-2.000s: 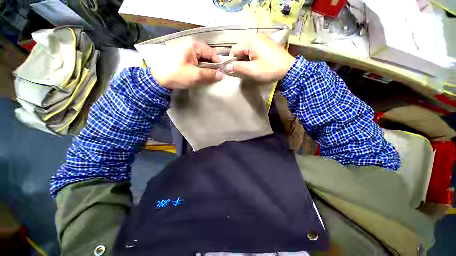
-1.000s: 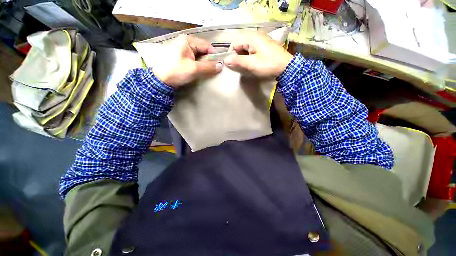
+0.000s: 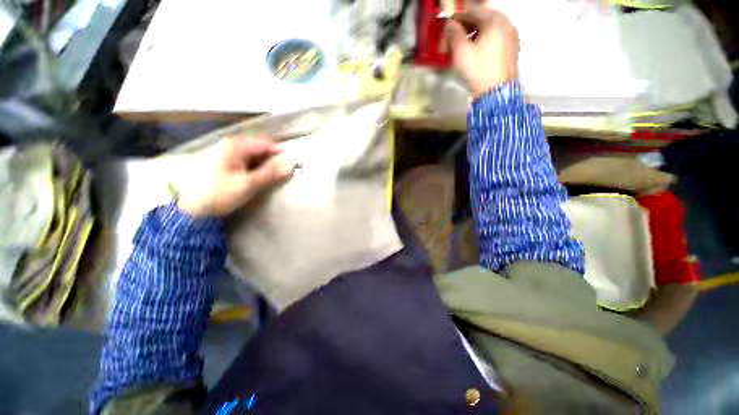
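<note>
A beige cloth bag (image 3: 324, 219) with a yellow-edged side lies across my lap and against the table edge. A small dark-ringed snap (image 3: 297, 168) shows on its upper part. My left hand (image 3: 231, 174) grips the bag's upper left, thumb and fingers close to the snap. My right hand (image 3: 484, 44) is off the bag, over the table, with bent fingers at a red upright holder (image 3: 431, 34), where a small pale piece shows at the holder's top. The hand is blurred, and whether it pinches anything is unclear.
A round blue-rimmed dish (image 3: 296, 61) with brass-coloured bits stands on the white table (image 3: 202, 61). Stacked beige bags (image 3: 49, 235) lie at the left, and more (image 3: 677, 61) on the table at right. A red-sided carton with a beige bag (image 3: 612, 247) is below right.
My right hand has left the bag and moved up and right to the red holder. My left hand still holds the bag, and the snap is now uncovered. The view has shifted.
</note>
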